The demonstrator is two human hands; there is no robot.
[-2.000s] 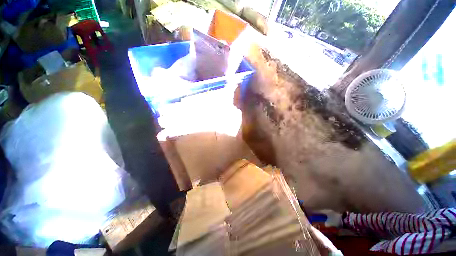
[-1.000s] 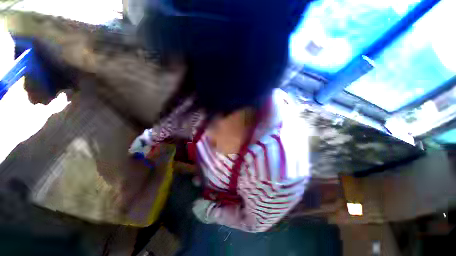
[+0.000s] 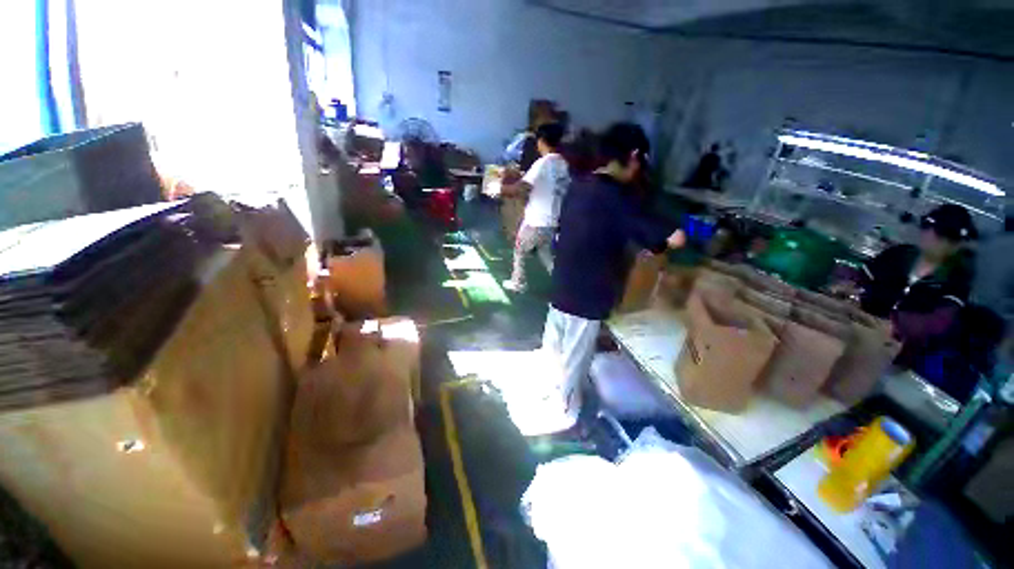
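Neither of my hands is in the picture. Nearest in front are large brown cartons at the left, with a thick stack of flat cartons on top. A lower brown carton stands beside them. A white plastic-like bundle lies at the bottom centre. At the right, several upright open brown cartons stand on a white-topped table, and yellow tape rolls lie at its near end.
A person in dark top and white trousers stands beside the table. Another in white is farther back. A person in a dark cap is behind the cartons at the right. Yellow tape marks the green floor.
The view has swung from the blue bin and the flat cartons, past a person in a striped top, to the wider workshop. No hand of mine shows now.
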